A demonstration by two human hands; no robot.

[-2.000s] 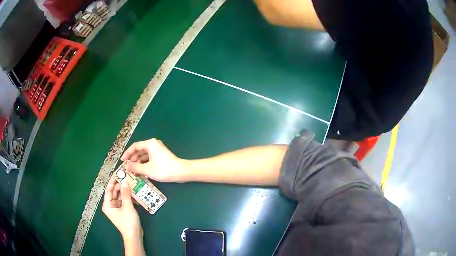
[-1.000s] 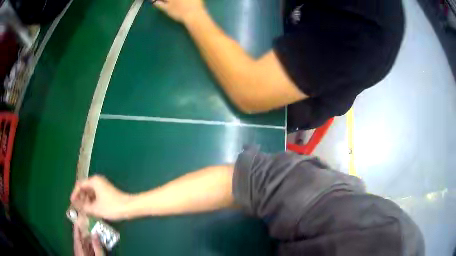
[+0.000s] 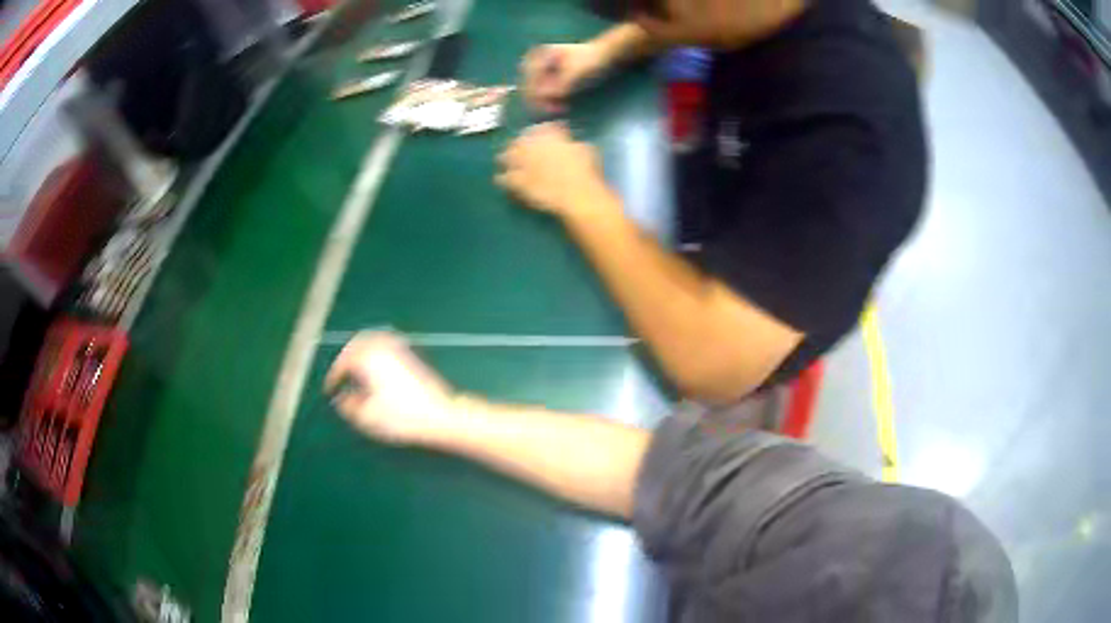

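Note:
My right hand (image 3: 392,392) reaches in from the right over the green bench (image 3: 463,523), close to the pale edge strip (image 3: 319,292). Its fingers are curled and blurred, and I cannot tell if they pinch anything. My left hand is not in view, and the handset unit seen earlier is not visible. A cluster of pale and tan handset-like pieces (image 3: 445,107) lies across the strip at the top, near a neighbour's hands.
A person in a black shirt (image 3: 841,183) sits at the upper right, with a forearm over the bench. A red slotted tray (image 3: 73,396) and stacked pale pieces (image 3: 122,262) are beyond the belt at left. A blurred pale item (image 3: 158,601) is at the lower left.
The view has swung, bringing the neighbour's hands and the pale cluster into sight. My right hand has come away from the handset unit; my left hand and that unit have left the picture.

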